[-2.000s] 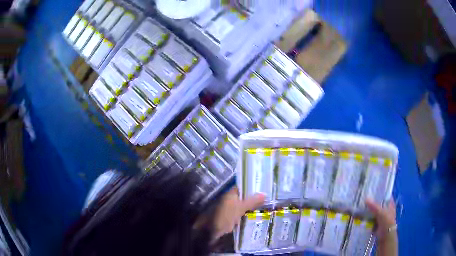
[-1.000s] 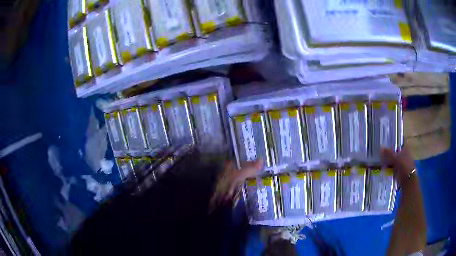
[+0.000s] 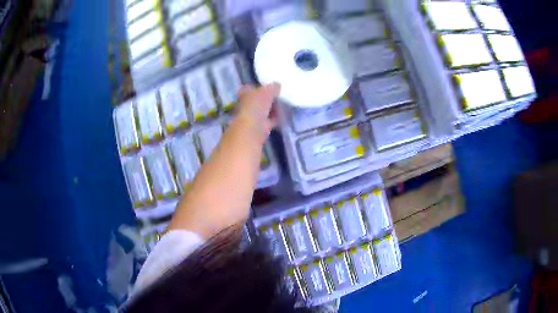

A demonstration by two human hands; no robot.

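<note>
A thick white roll of tape (image 3: 330,79) with a small core hole lies over a stack of battery trays in the upper middle. My left hand (image 3: 260,107) reaches up from the lower left, and its fingers are at the roll's lower left rim, closed on it as far as the blur shows. The tray stack (image 3: 394,131) under the roll holds flat silver-grey cells with yellow tabs. My right hand is not in view.
More cell-filled trays surround the roll: one on the left (image 3: 174,159), one upper left (image 3: 183,46), one upper right (image 3: 468,70) and a lower one (image 3: 333,244). Wooden pallet (image 3: 428,211) shows at right. Plastic scraps (image 3: 122,254) lie on blue floor (image 3: 79,165). Hair blocks the bottom.
Both hands have left the tray they held, which now appears to lie on the lower stack. My left hand has moved up to the roll. My right hand has left the picture. The view has shifted.
</note>
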